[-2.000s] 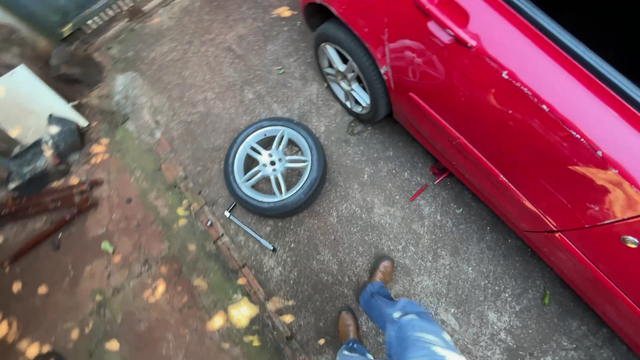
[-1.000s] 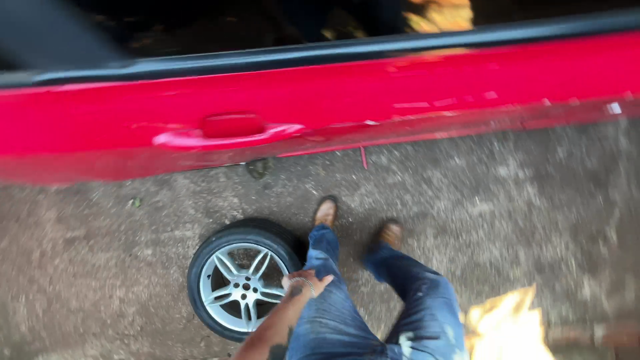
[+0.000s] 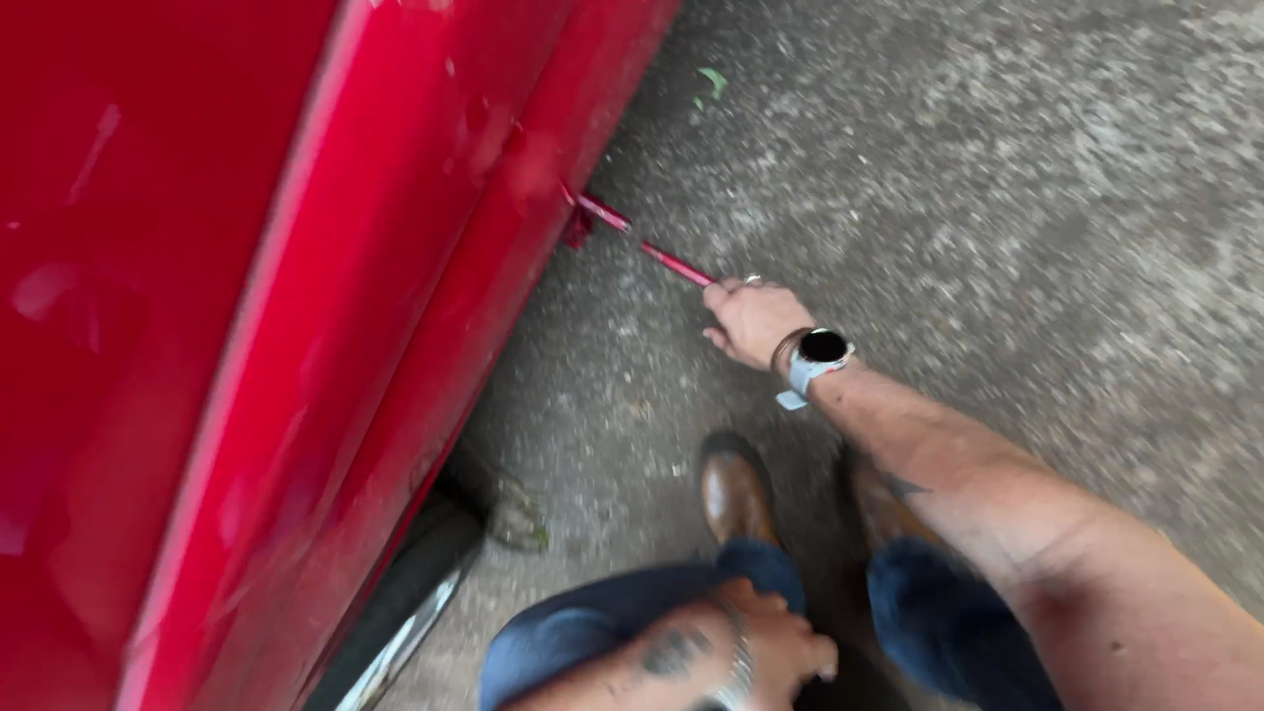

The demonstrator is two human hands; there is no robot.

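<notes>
My right hand [image 3: 755,318], with a watch on its wrist, is closed on the end of a red metal bar [image 3: 676,264] low over the concrete. Just beyond the bar's far tip, a red jack part [image 3: 602,211] sticks out from under the sill of the red car [image 3: 425,326]. A small gap shows between bar and jack part. At the bottom, my left hand [image 3: 780,642], with a bracelet on its wrist, rests by my bent knee; its fingers are partly hidden and I cannot tell if it holds anything.
A car wheel [image 3: 415,612] is partly in view beside the car at the lower left. My brown boots [image 3: 736,489] stand on the concrete [image 3: 987,217] close to the car. A green leaf [image 3: 712,83] lies near the top.
The view has swung to the car's side and come closer. My right hand, not seen before, now holds the red bar, which lay on the ground by the car two seconds ago.
</notes>
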